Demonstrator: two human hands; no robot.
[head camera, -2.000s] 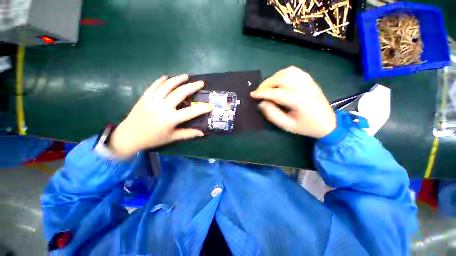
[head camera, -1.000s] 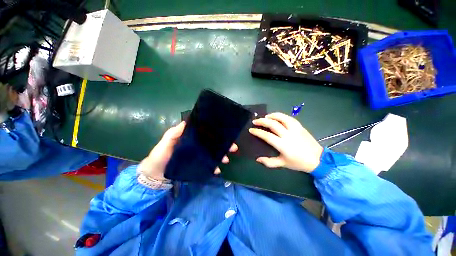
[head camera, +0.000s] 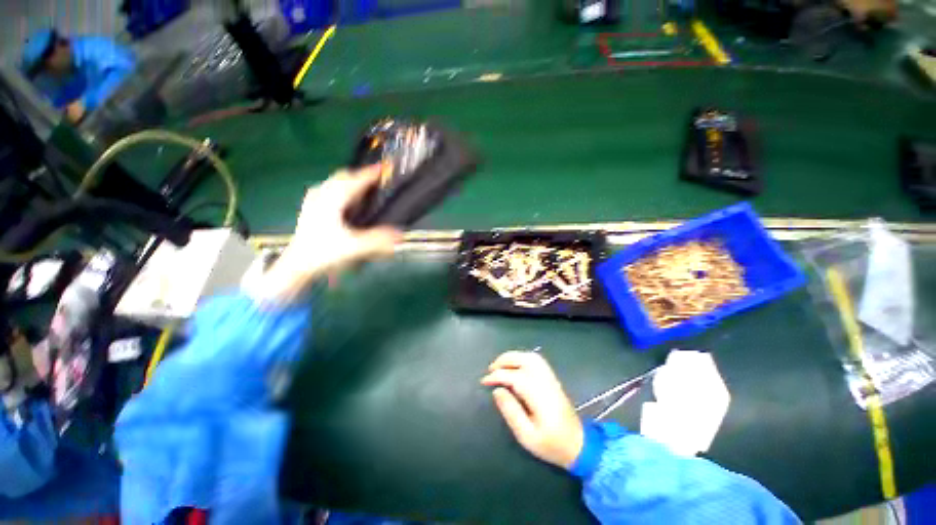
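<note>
My left hand is stretched forward over the near edge of the green conveyor. Its fingers grip a phone body with circuitry facing up, together with the black pad under it; both are blurred. My right hand rests on the green bench with fingers curled; a tiny light bit shows by its fingertips, and I cannot tell if it is held. The tweezers lie just right of my right hand, partly hidden by it, beside a white paper.
A black tray holds gold strips. A blue bin with tan strips touches its right side. Another phone lies on the conveyor. A grey-white box stands left, a clear plastic bag right. A person is far left.
My left hand has moved forward from the bench to the conveyor with the phone, now circuitry up on the pad. My right hand has left the pad. The view has tilted up.
</note>
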